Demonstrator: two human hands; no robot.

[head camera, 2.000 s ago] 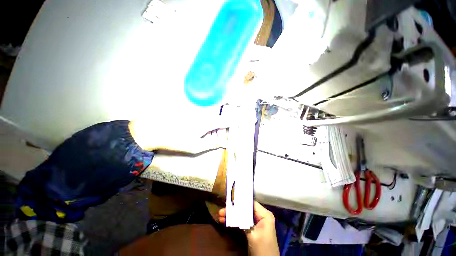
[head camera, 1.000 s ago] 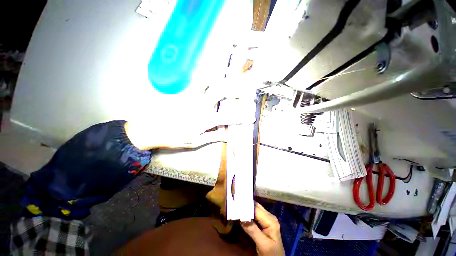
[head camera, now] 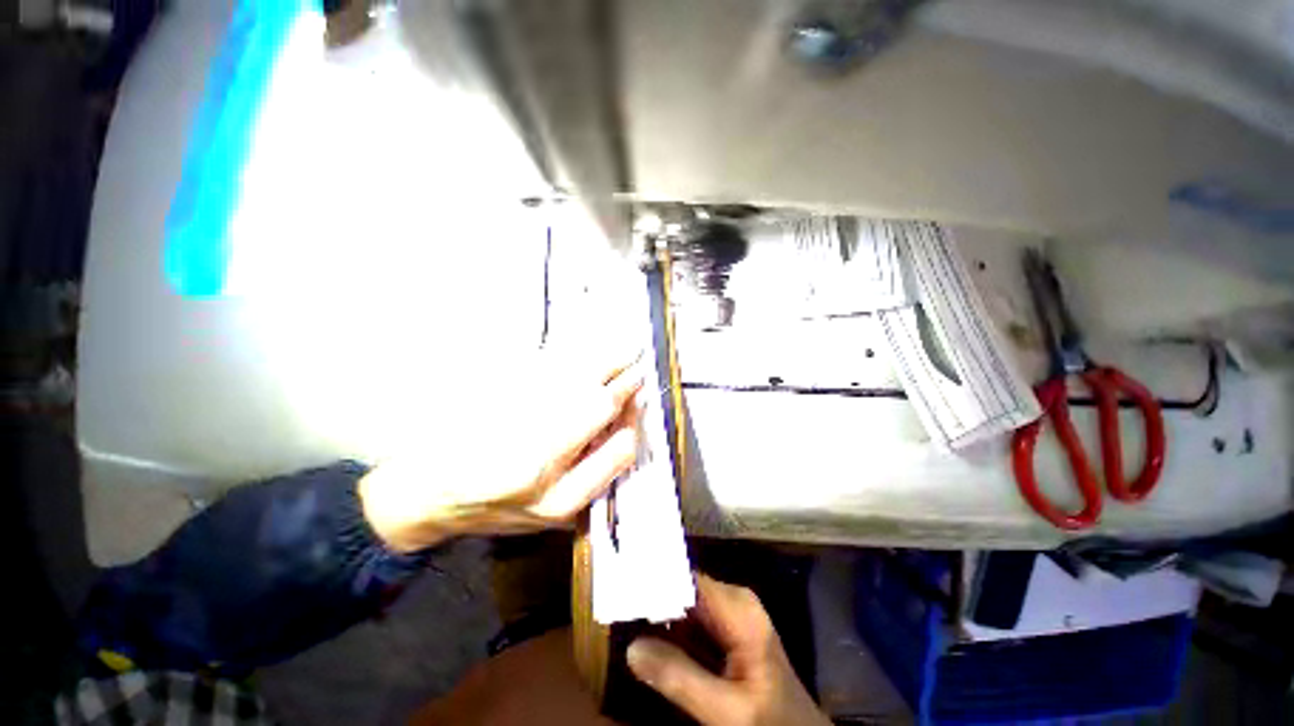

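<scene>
A white strip lies lengthwise below the needle area, over a brown and navy band that hangs past the table's front edge. A navy strip with a tan edge runs up to the presser foot. My left hand, overexposed, lies on the strip's left side with fingertips on it. My right hand holds the lower end of the strip and band, thumb on the near side. The sewing machine head hangs above and partly hides the stitching spot.
Slotted white pieces lie right of the needle. Red-handled scissors lie farther right. A bright blue object is at the far left. A blue crate stands below the table at right.
The view has shifted, so the machine head covers more of the top and the blue object sits farther left. My left fingers now show more clearly, bent at the strip's left edge; the navy strip shows more.
</scene>
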